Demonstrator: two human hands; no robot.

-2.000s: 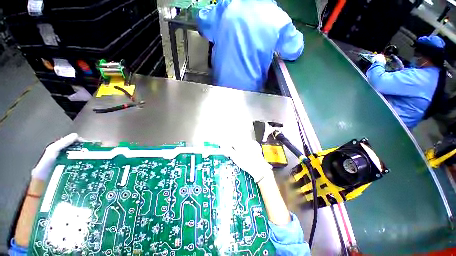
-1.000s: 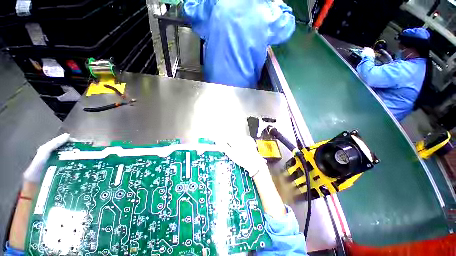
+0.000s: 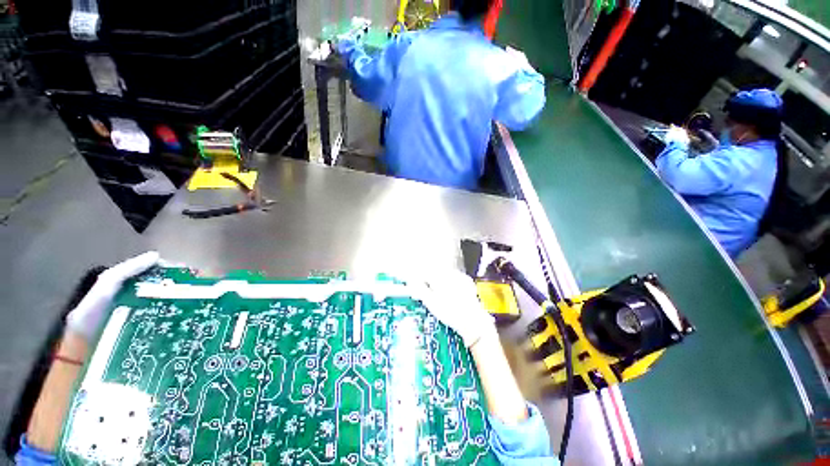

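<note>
A large green printed circuit board [image 3: 273, 382] with white printed lines fills the lower left of the head view, its lower edge cut off by the frame. A white strip runs along its far edge. My left hand [image 3: 109, 291], in a white glove, grips the board's far left corner. My right hand [image 3: 455, 305], also in a white glove, holds the board's far right corner; glare blurs its fingers.
Steel table [image 3: 309, 205] beyond the board. Solder reel stand [image 3: 221, 164] and cutters [image 3: 223, 210] lie far left. Soldering iron stand [image 3: 497, 298], its cable and fume fan [image 3: 628, 323] sit right, by the green conveyor [image 3: 637, 227]. Black totes [image 3: 182, 55] stand far left. Two people in blue smocks work beyond.
The view has shifted a little, so the table items appear slightly lower and further right than a second ago. Both hands keep their hold on the board.
</note>
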